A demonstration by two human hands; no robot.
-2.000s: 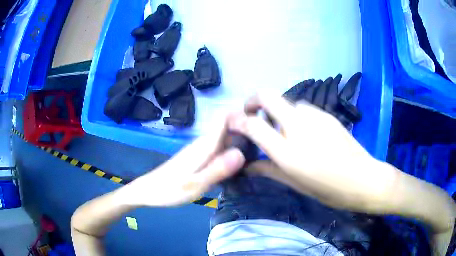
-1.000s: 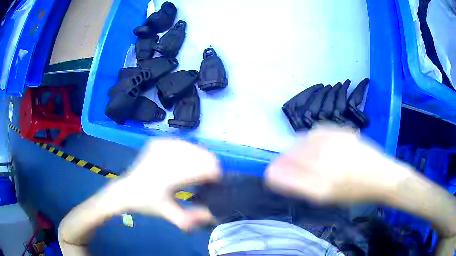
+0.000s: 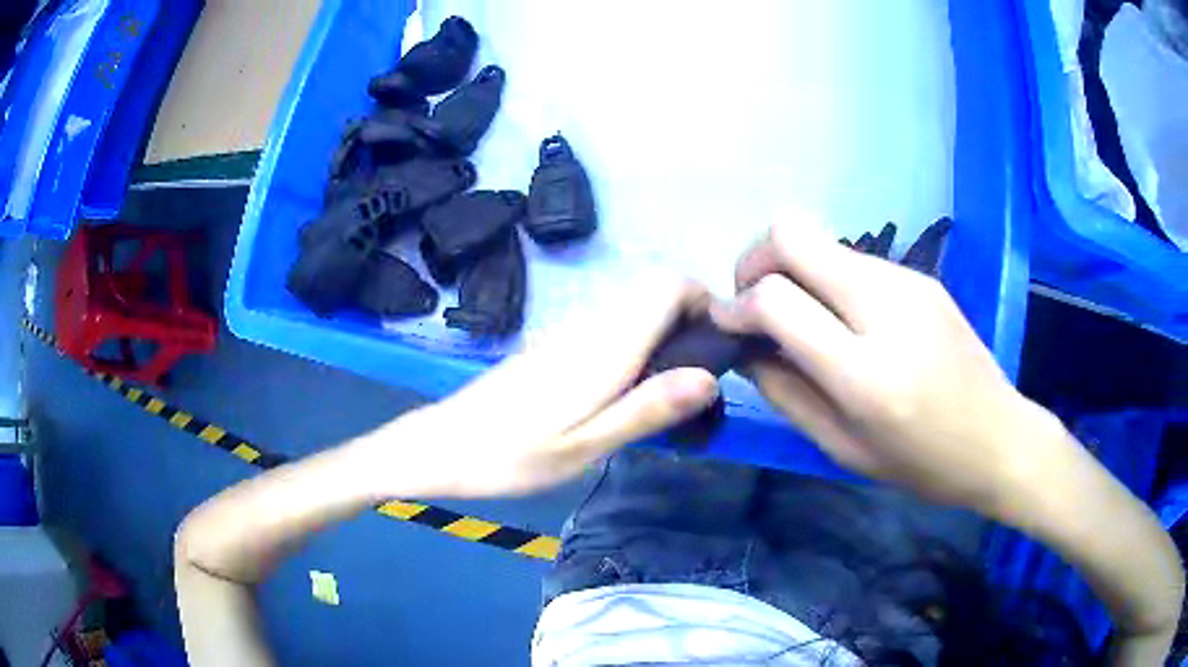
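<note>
A black moulded part [image 3: 701, 349] is held between my two hands over the near rim of the blue tote [image 3: 391, 358]. My left hand [image 3: 612, 371] grips it from the left, thumb in front. My right hand [image 3: 860, 345] has its fingers on the part's right side; they hide much of it. A pile of loose black parts [image 3: 378, 196] lies at the left of the tote, and a single part [image 3: 560, 196] lies just right of it with its loop pointing away. Nested parts [image 3: 928, 245] show their tips behind my right hand.
White liner [image 3: 730, 117] covers the tote floor. Neighbouring totes stand at left [image 3: 117, 117] and right [image 3: 1088, 235]. A red stool [image 3: 130, 300] stands on the floor at left, near yellow-black tape. A tan board [image 3: 235, 78] lies at upper left.
One second ago my hands were apart and lower, near my body. Now they are together over the tote rim on a black part, and my right hand covers most of the nested row.
</note>
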